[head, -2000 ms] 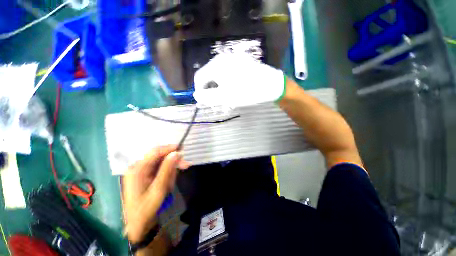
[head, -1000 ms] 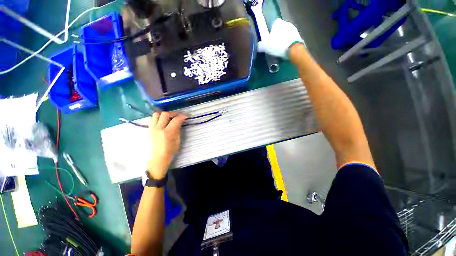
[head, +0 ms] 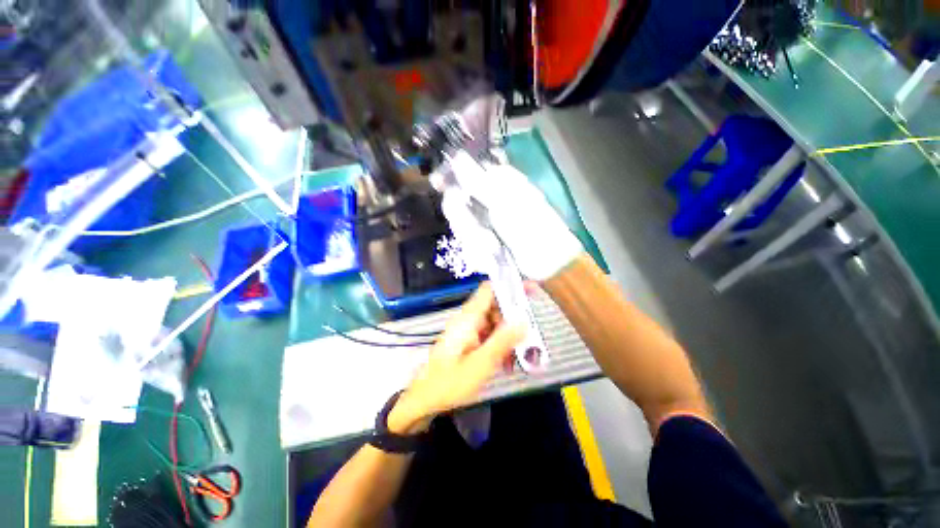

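Observation:
A long silver adjustable wrench point(head: 512, 301) stands slanted in front of the press, its handle end with the hole towards me. My right hand point(head: 510, 219), in a white glove, is closed around its upper part, near the dark press. My bare left hand point(head: 459, 361) has its fingers at the lower handle, partly hidden behind it. The wrench's head is up by the ram area and blurred, so I cannot tell what it touches. Small silvery terminals point(head: 450, 256) lie on the dark press plate, partly covered by my glove. Black wires point(head: 383, 340) lie on the ribbed tray point(head: 345, 387).
Blue parts bins point(head: 253, 270) stand left of the press. Orange-handled scissors point(head: 214, 493), a pen-like tool point(head: 214, 421) and white paper point(head: 98, 320) lie at left. The red-and-blue flywheel point(head: 582, 46) is overhead. A blue stool point(head: 737, 175) stands on the right floor.
My gloved right hand has lifted the wrench from right of the press and brought it to the press front. My left hand has left the wires for the handle. The view has tilted up.

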